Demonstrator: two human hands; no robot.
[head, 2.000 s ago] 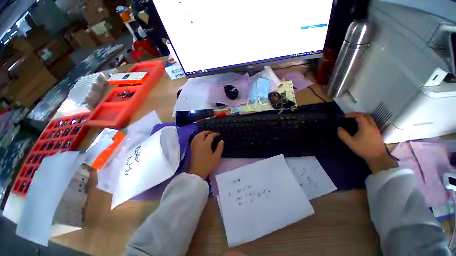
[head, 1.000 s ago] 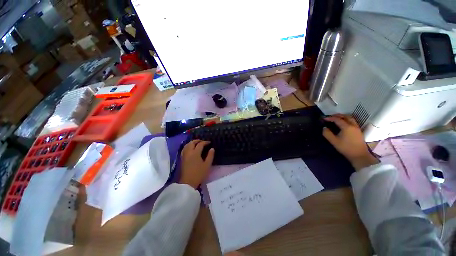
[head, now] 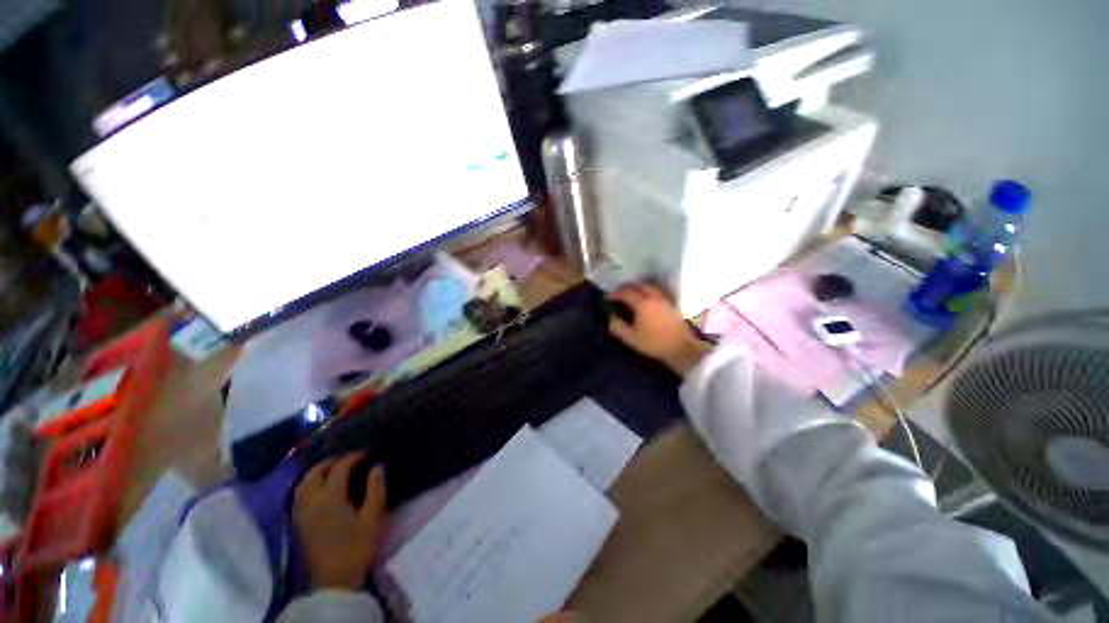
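My right hand (head: 657, 326) rests on a small black computer mouse (head: 621, 313) at the right end of the long black keyboard (head: 480, 383). My left hand (head: 337, 516) lies at the keyboard's left end, over a small dark rounded object (head: 361, 478); whether it grips this is unclear. The large monitor (head: 316, 158) shows a bright white screen behind the keyboard. White sheets with handwritten notes (head: 505, 535) lie in front of the keyboard. The view is somewhat blurred.
A steel vacuum flask (head: 572, 207) stands between monitor and white printer (head: 754, 219). Pink sheets (head: 778, 319) bear a white adapter (head: 839, 330) with cable. A blue-capped bottle (head: 970, 262) and a fan (head: 1058, 426) are at right. Red-orange trays (head: 91, 456) are at left.
The view has swung right and tilted, so the printer, bottle and fan show more and the left trays less. Both hands keep their places at the keyboard's ends.
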